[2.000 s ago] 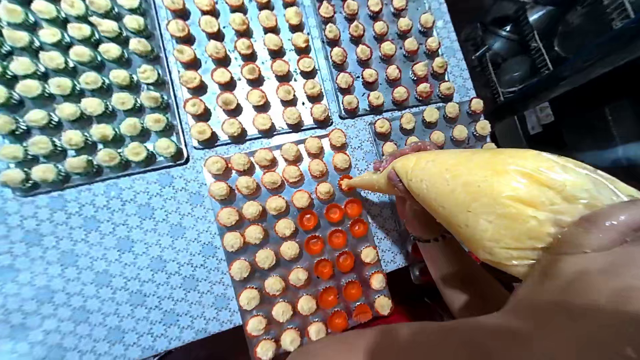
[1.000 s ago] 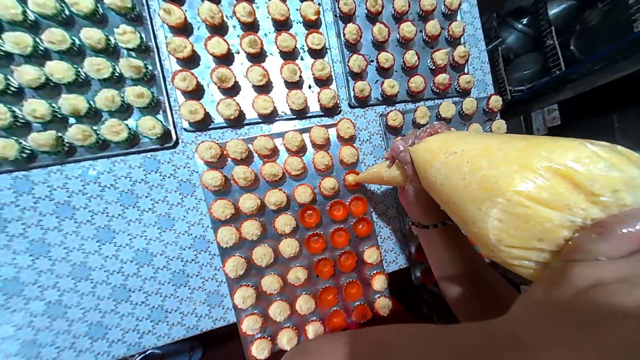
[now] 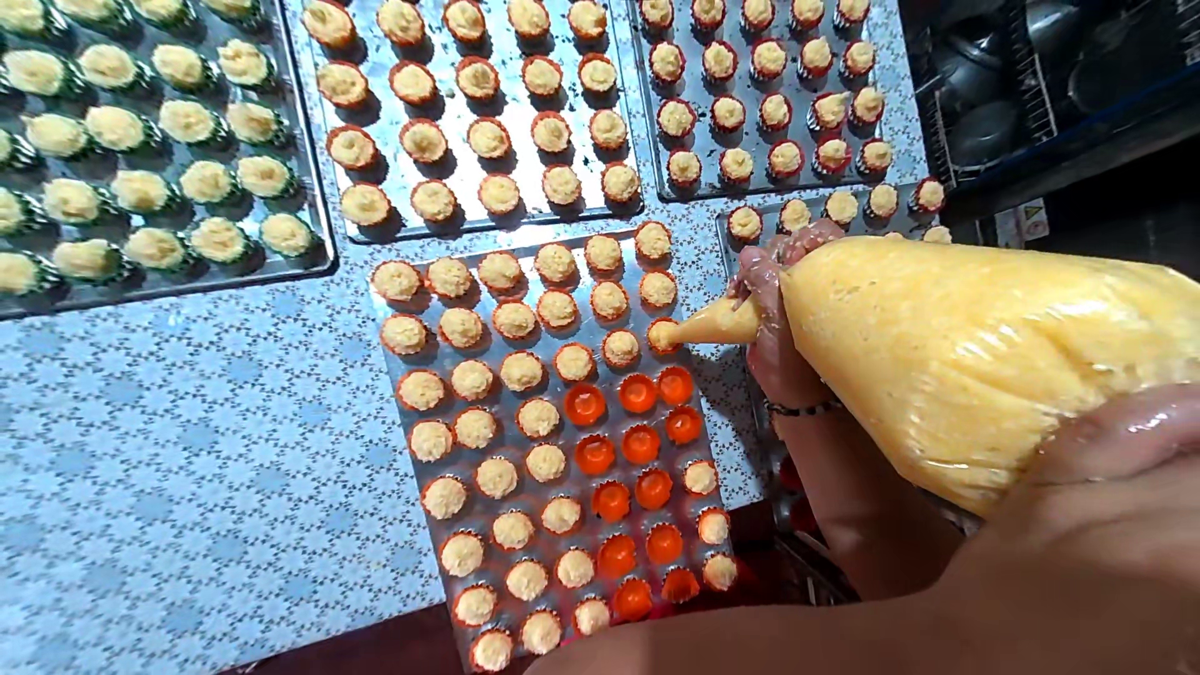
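A clear piping bag (image 3: 975, 356) full of yellow batter lies across both my hands. My right hand (image 3: 778, 291), with a dark beaded bracelet at its wrist, grips it behind the narrow tip. What appears to be my left hand (image 3: 1116, 459), its arm crossing the foreground, holds the wide end; its fingers are largely hidden. The tip touches batter in a red-orange cup (image 3: 664, 335) near the right edge of a metal tray (image 3: 375, 309). Batter-topped cups (image 3: 500, 271) cover much of this tray. Several bare orange cups (image 3: 640, 443) sit below the tip.
Trays of batter-topped cups, one with green liners (image 3: 328, 225), one with orange (image 3: 487, 225) and one with red (image 3: 750, 187), stand behind. Another tray (image 3: 727, 225) lies partly under my right hand. A patterned tablecloth (image 3: 216, 469) spreads left. A dark wire rack (image 3: 1031, 103) stands upper right.
The bag's tip has stayed by the same cup near the tray's right edge, and batter now fills that cup's top. Both hands keep their hold.
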